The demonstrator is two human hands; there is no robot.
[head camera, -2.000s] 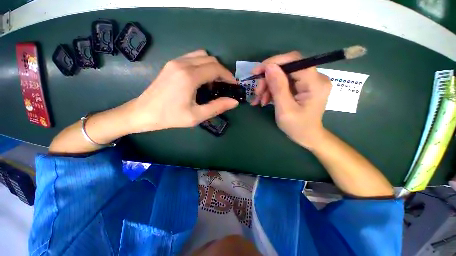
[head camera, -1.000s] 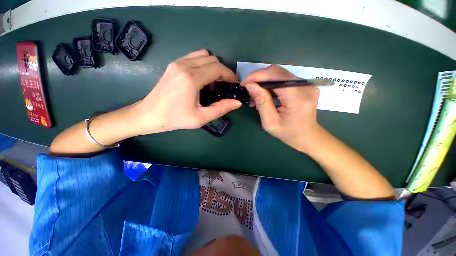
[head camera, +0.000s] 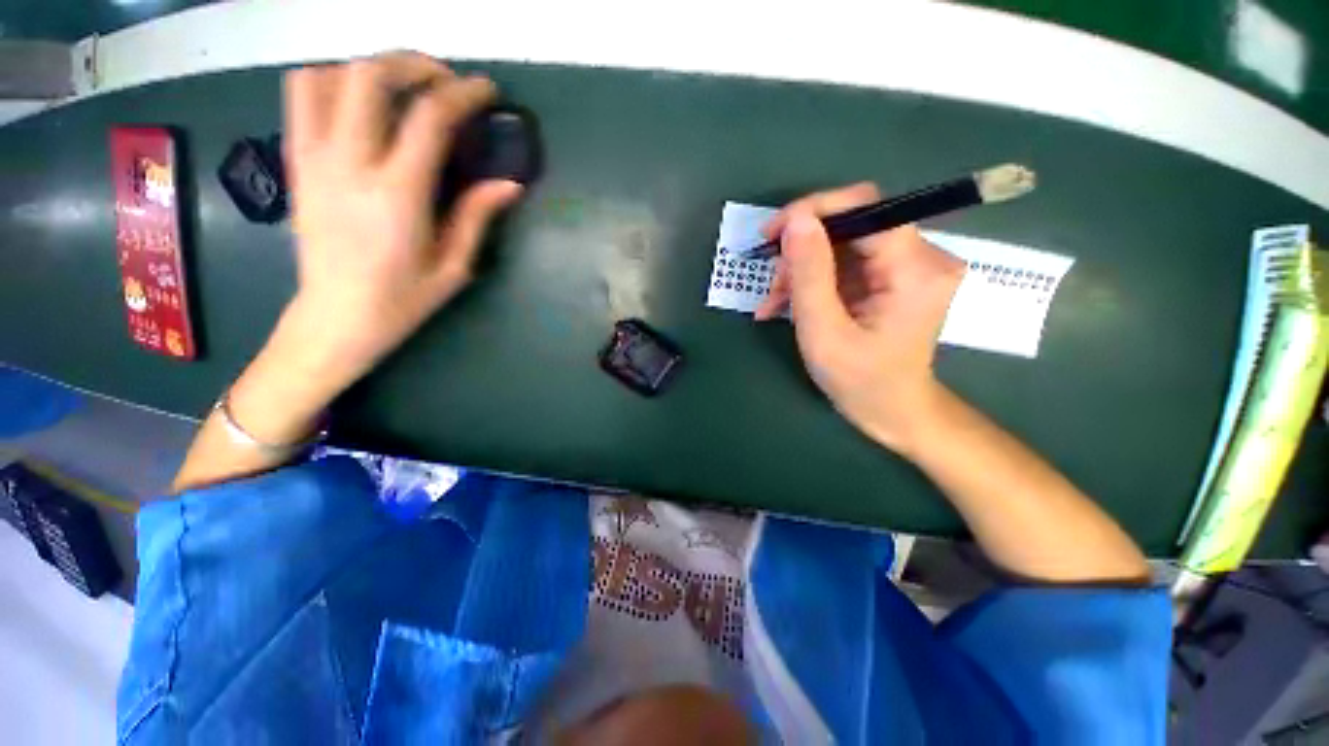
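My left hand [head camera: 365,204], blurred, is at the upper left with a black housing [head camera: 503,143] between thumb and fingers. My right hand [head camera: 875,313] holds a dark pen-like tool [head camera: 911,207], pale end up to the right, its tip over the left part of the white dot sheet [head camera: 998,309]. The sheet has rows of small dark rings, and my hand covers its middle. One black housing [head camera: 638,357] lies on the bench between my hands. Another black housing [head camera: 254,179] lies left of my left hand, which hides the area beside it.
A red phone or case [head camera: 153,245] lies at the left. A yellow-green strip [head camera: 1265,423] lies on white sheets at the right end. A pale rail [head camera: 700,56] runs along the far side of the green bench [head camera: 481,386]. A dark crate-like object [head camera: 59,528] is below, far left.
My left hand has moved up and left with the black housing, away from my right hand. The tool has swung so its pale end points up right, its tip over the sheet. The view has shifted slightly.
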